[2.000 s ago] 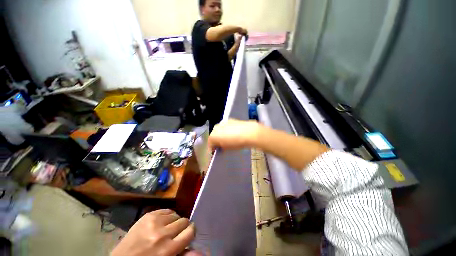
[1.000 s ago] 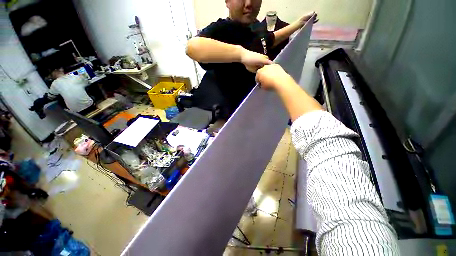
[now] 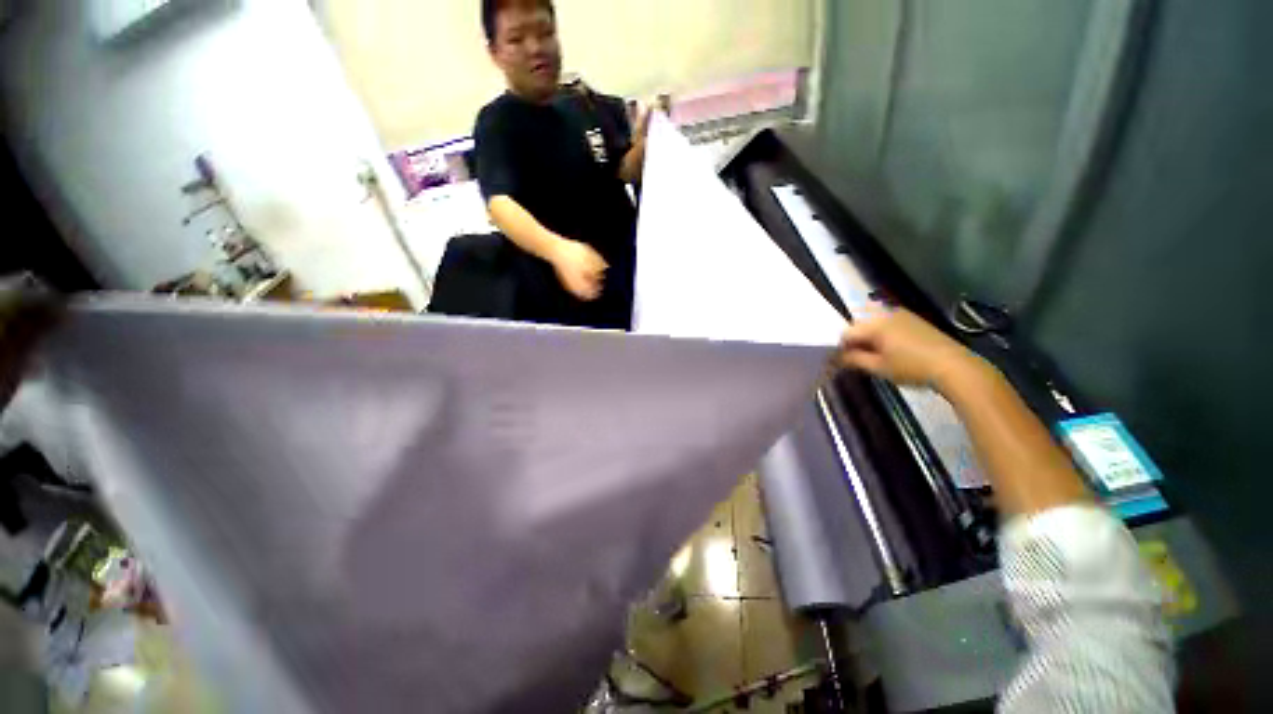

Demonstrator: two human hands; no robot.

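Observation:
A large lilac-grey paper sheet (image 3: 461,488) hangs in the air across the front of the view, its top edge nearly level. My right hand (image 3: 889,346) grips the sheet's edge at the right, over the plotter's front side. At the far left rim a dark, blurred hand shape (image 3: 25,335), likely my left hand, is at the sheet's other top corner; its fingers cannot be made out. A white part of the sheet (image 3: 712,258) runs back to another person's raised hand.
A person in a black shirt (image 3: 538,175) stands beyond the sheet. The long black plotter (image 3: 894,433) is at the right, with a paper roll (image 3: 824,523) below it. A thin stand lies on the tiled floor (image 3: 719,572). Blurred desk clutter shows at the lower left.
The sheet has swung from a narrow, slanting strip to a wide spread across the view. My right hand has moved away from the other person's hand, who now holds it with one raised hand.

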